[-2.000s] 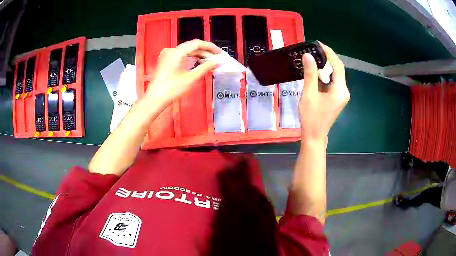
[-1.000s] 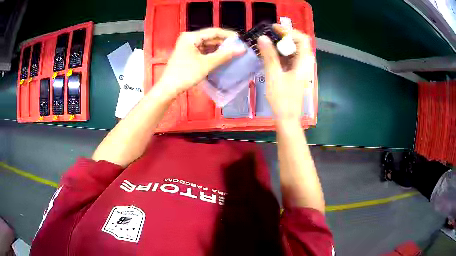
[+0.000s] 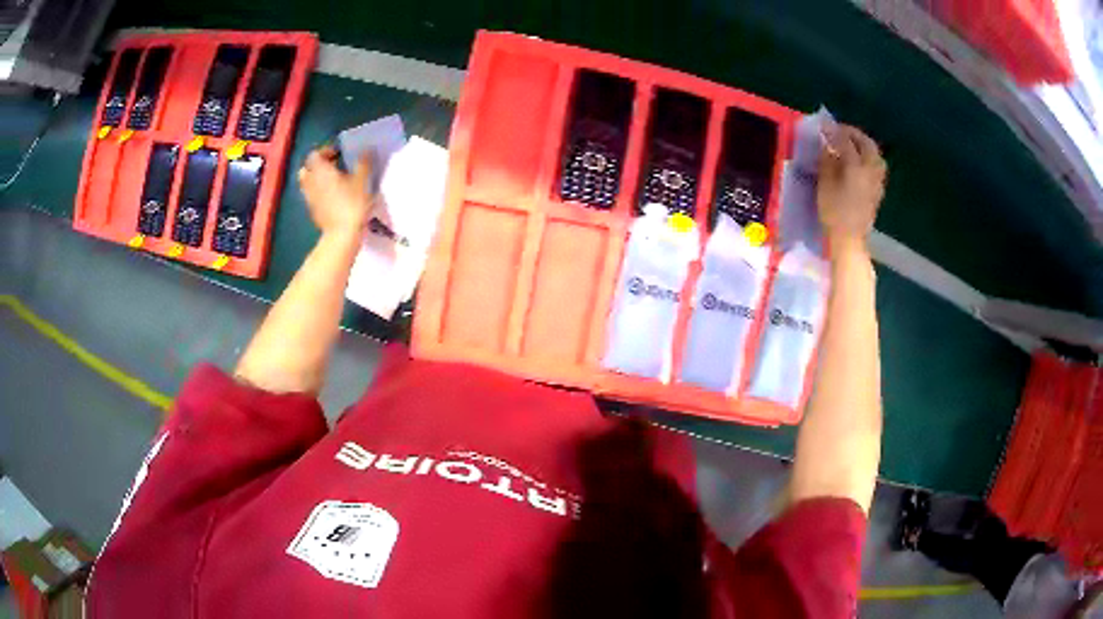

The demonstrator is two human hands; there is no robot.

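The red-orange phone tray [image 3: 490, 260] lies in front of me, tilted in view. Three bare keypad phones [image 3: 671, 151] lie in its far row, and three sleeved phones [image 3: 647, 302] lie in the near row. My right hand [image 3: 850, 181] is at the tray's far right pocket, on another sleeved phone [image 3: 803, 200]. My left hand [image 3: 335, 187] is left of the tray, its fingers on a bluish empty sleeve [image 3: 373, 145] at the top of the stack of empty sleeves [image 3: 411, 194].
A second tray [image 3: 109, 194] with several bare phones lies at the left on the green bench. Stacked trays [image 3: 1050, 447] stand at the far right. An open box [image 3: 51, 568] is at the lower left. Another person's leg [image 3: 968, 550] shows at the lower right.
The phone in my right hand has gone into a sleeve and to the far right pocket. My left hand has moved left to the empty sleeves. The view has turned.
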